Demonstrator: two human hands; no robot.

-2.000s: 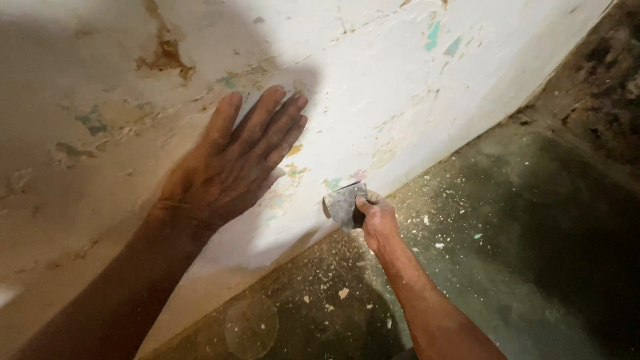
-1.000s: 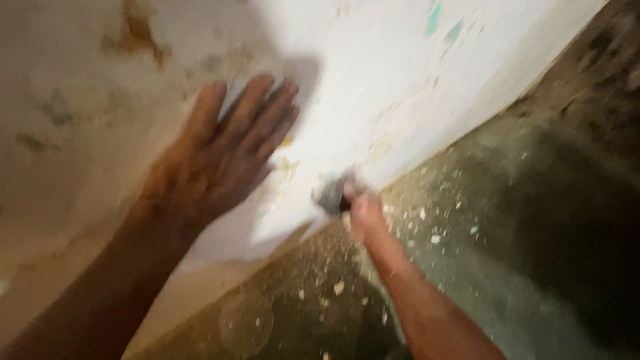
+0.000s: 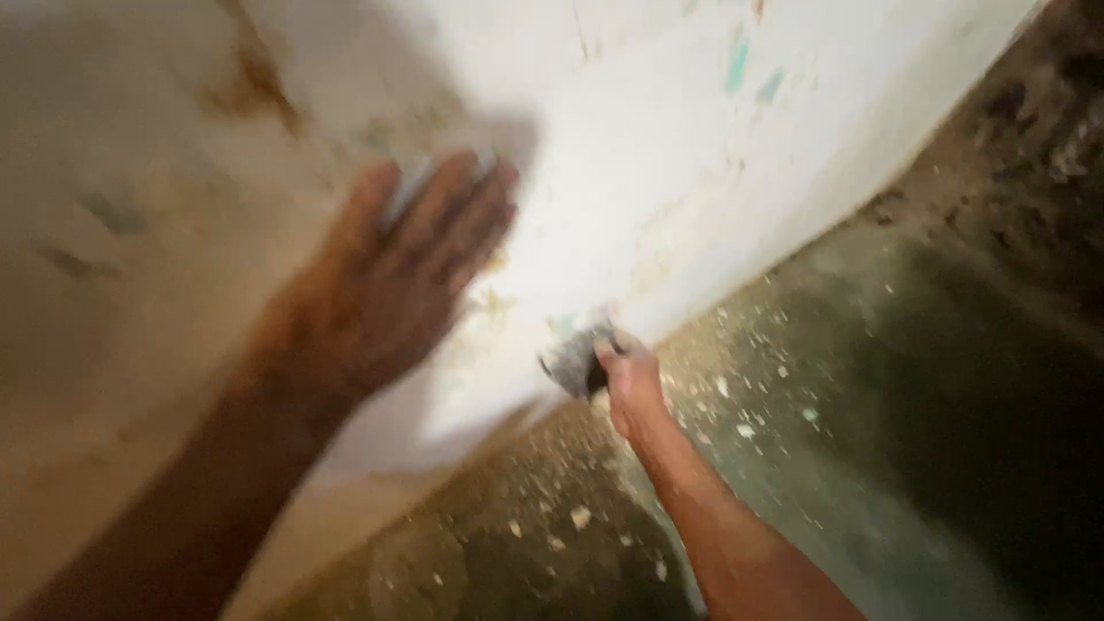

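My right hand (image 3: 631, 375) grips a grey metal scraper (image 3: 576, 360), its blade against the bottom of a white wall (image 3: 604, 198), just above the floor. Up and to the left, my left hand (image 3: 388, 267) lies flat on the wall, its fingers slightly apart and holding nothing. Around both hands the wall paint is patchy, with green patches (image 3: 736, 65) at the upper right and a brown stain (image 3: 259, 82) at the upper left. The view is blurred, so the exact contact of the blade's edge is hard to tell.
Pale flakes (image 3: 580, 517) are scattered on the dark greenish floor (image 3: 862, 414) beside the wall's foot. A rough, dark brown surface (image 3: 1018, 164) borders the floor at the upper right. My left arm casts a shadow over the wall.
The scraper in my right hand has shifted slightly left along the wall's foot since the earliest frame. My left hand stays on the wall.
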